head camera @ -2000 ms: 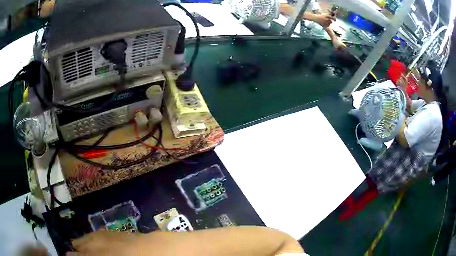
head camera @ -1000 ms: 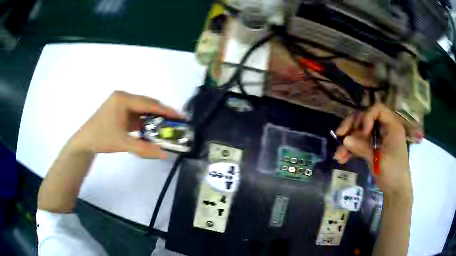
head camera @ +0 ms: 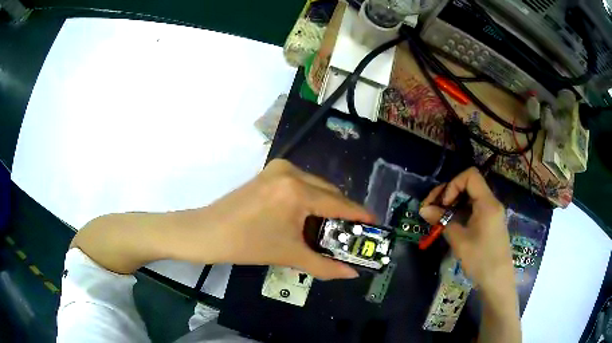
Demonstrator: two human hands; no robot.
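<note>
My left hand (head camera: 288,224) holds a power supply board (head camera: 357,244) in a black half-case, its yellow transformer and round parts facing up. The board is over the middle of the black mat, just left of the green contact board (head camera: 411,226). My right hand (head camera: 470,224) holds a red test probe (head camera: 433,236) over the right side of that contact board, which it partly hides. A narrow terminal plate (head camera: 380,284) lies below the held board. A cream power strip (head camera: 287,285) is partly hidden by my left hand. Another strip (head camera: 447,303) lies below my right hand.
A white sheet (head camera: 147,107) lies left of the black mat (head camera: 322,161). A grey meter (head camera: 470,43) and a glass bulb (head camera: 389,12) stand at the back. Thick black cables (head camera: 362,63) and a red clip (head camera: 451,90) lie there. A second contact board (head camera: 527,254) is at right.
My left hand has moved right with the board, from over the sheet's edge to the mat's middle. My right hand has come down and left with the probe, beside the contact board.
</note>
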